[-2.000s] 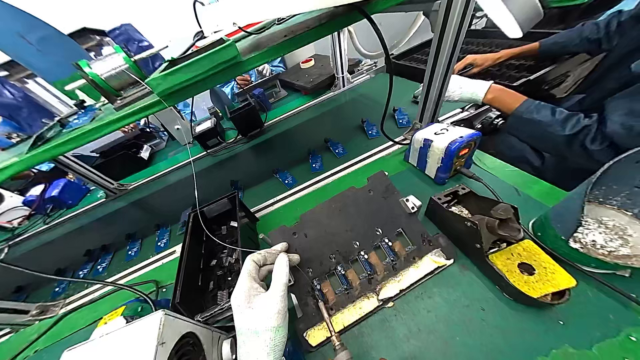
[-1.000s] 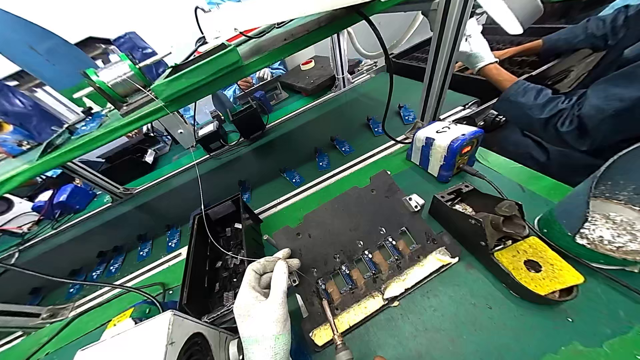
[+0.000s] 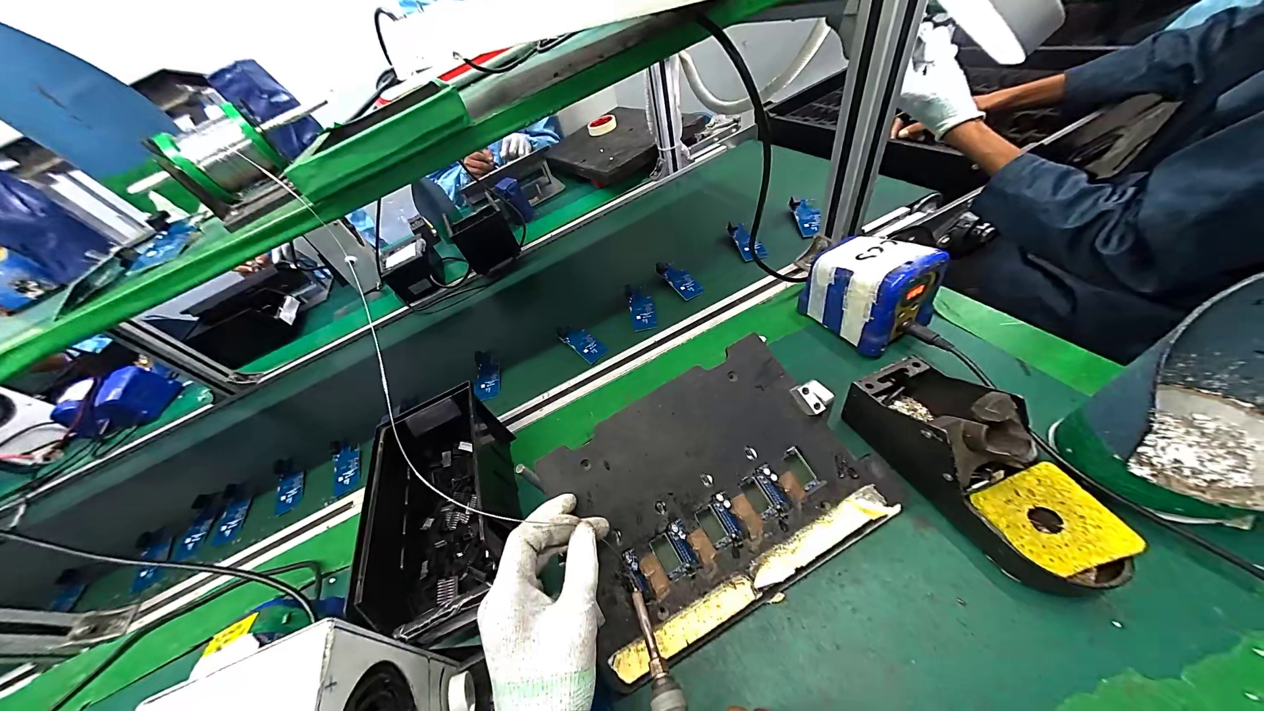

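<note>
My left hand (image 3: 548, 602), in a white knitted glove, pinches solder wire (image 3: 380, 360) between thumb and fingers. The wire runs up to a spool (image 3: 222, 153) on the shelf. A soldering iron (image 3: 649, 632) rises from the bottom edge, its tip at the leftmost small circuit board (image 3: 634, 568) in a black fixture plate (image 3: 681, 425). Several small boards sit in a row of slots there. My right hand is nearly all below the frame; only a sliver of it may show beside the iron's handle, so its grip is hidden.
A black bin of small components (image 3: 370, 553) stands left of the plate. Right are an iron stand with yellow sponge (image 3: 1057, 518), a blue-and-white soldering station (image 3: 874, 291) and a green container (image 3: 1116, 434). Behind runs a conveyor (image 3: 553, 286) with blue boards. A co-worker's gloved hand (image 3: 938, 84) is upper right.
The blue boards on the conveyor have shifted to the right. The co-worker's gloved hand has moved up from beside the metal post. My left hand and the iron stay near the leftmost small board.
</note>
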